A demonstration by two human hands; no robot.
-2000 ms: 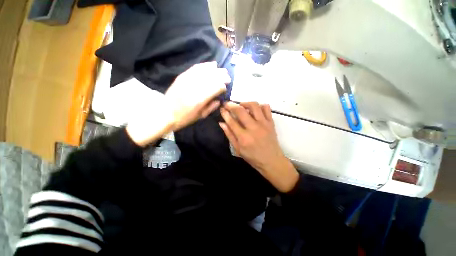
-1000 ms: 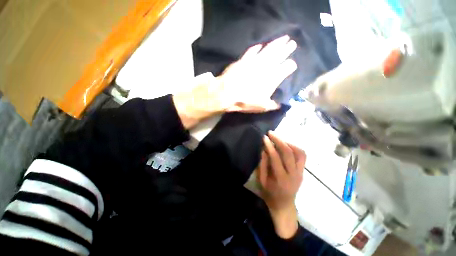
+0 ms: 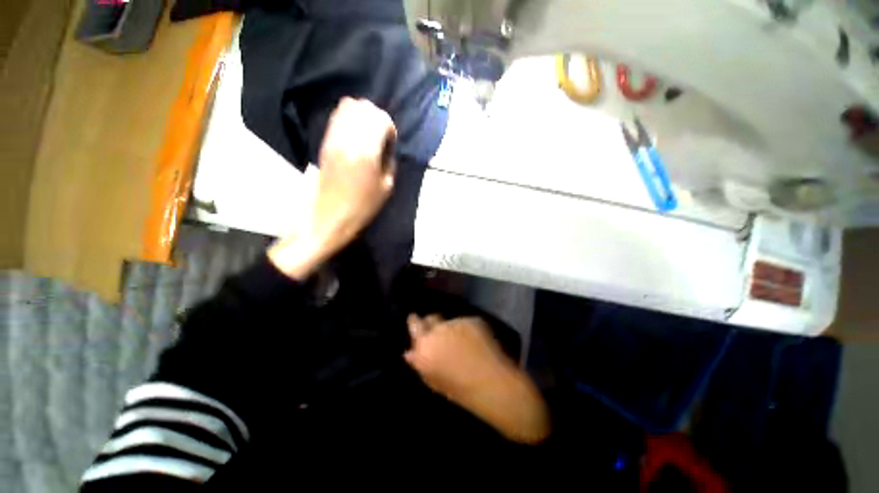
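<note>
The black fabric garment piece [image 3: 337,58] lies on the white machine table and hangs over its front edge towards my lap. My left hand [image 3: 357,159] is curled on the cloth near the table edge, gripping it. My right hand [image 3: 467,366] is lower, over my lap, with curled fingers at the dark cloth; its grip is hard to make out against the black. The presser foot and needle area [image 3: 448,72] is at the cloth's right edge, and the fine contact there is blurred.
The sewing machine head [image 3: 694,58] spans the upper right. Blue thread snips [image 3: 654,173], yellow rings [image 3: 578,82] and red rings [image 3: 636,85] lie on the bed. A control panel [image 3: 776,282] is at the right edge. Cardboard [image 3: 96,144] and a grey tray [image 3: 135,29] are left. A red thing [image 3: 679,462] is below right.
The view has swung back from its tilt. My left hand has closed from flat to curled. My right hand has moved off the table edge, down over my lap.
</note>
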